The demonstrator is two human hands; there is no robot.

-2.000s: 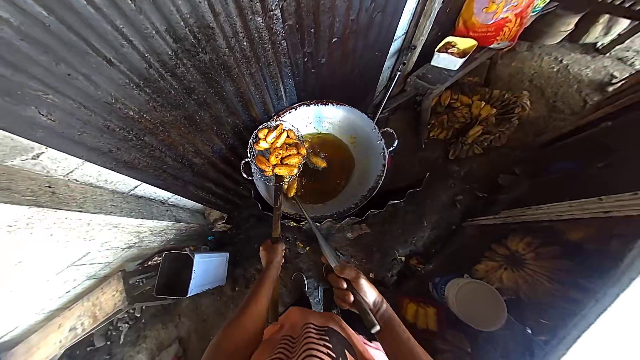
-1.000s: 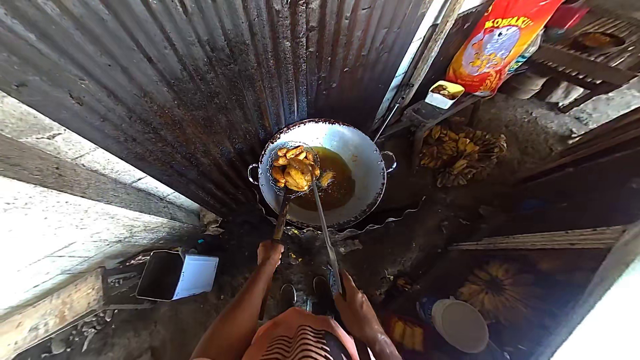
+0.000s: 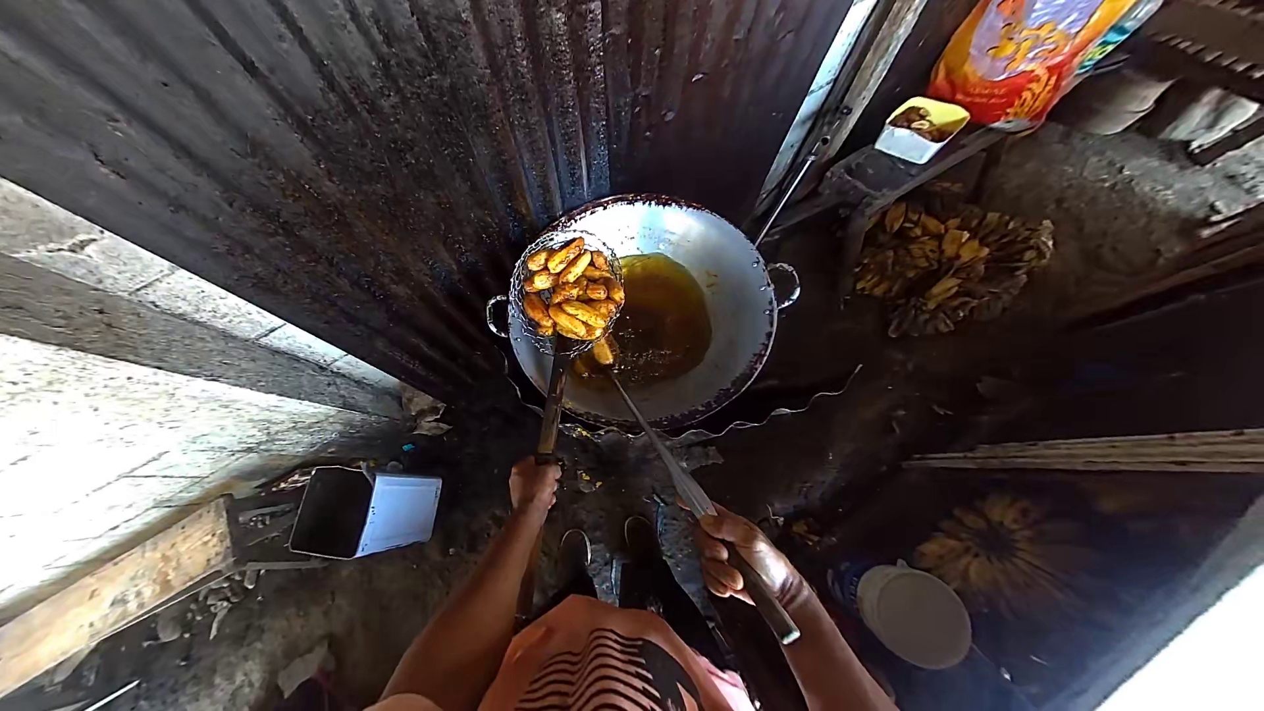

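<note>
A big metal wok (image 3: 736,326) with two loop handles holds brown oil (image 3: 667,321) in its bottom. My left hand (image 3: 534,484) grips the long handle of a wire skimmer (image 3: 553,395), whose round basket, heaped with browned fried pieces (image 3: 573,286), hangs over the wok's left side. In my right hand (image 3: 736,555) is the handle of a long metal utensil (image 3: 681,479); its thin far end reaches into the wok beside a fried piece (image 3: 603,351) at the oil's edge, just right of the basket. The exact shape of its tip is unclear.
Corrugated metal sheeting (image 3: 395,148) stands behind the wok. An open rectangular tin (image 3: 367,513) lies lower left. At upper right are a food-filled white container (image 3: 922,128) on a bench, a printed sack (image 3: 1027,59) and a pile of bananas or plantains (image 3: 948,262). A round white lid or bucket (image 3: 913,614) stands lower right.
The fried pieces in the skimmer basket are now more spread out than one second ago. My right hand and the utensil have shifted, with more of its handle end showing below the hand.
</note>
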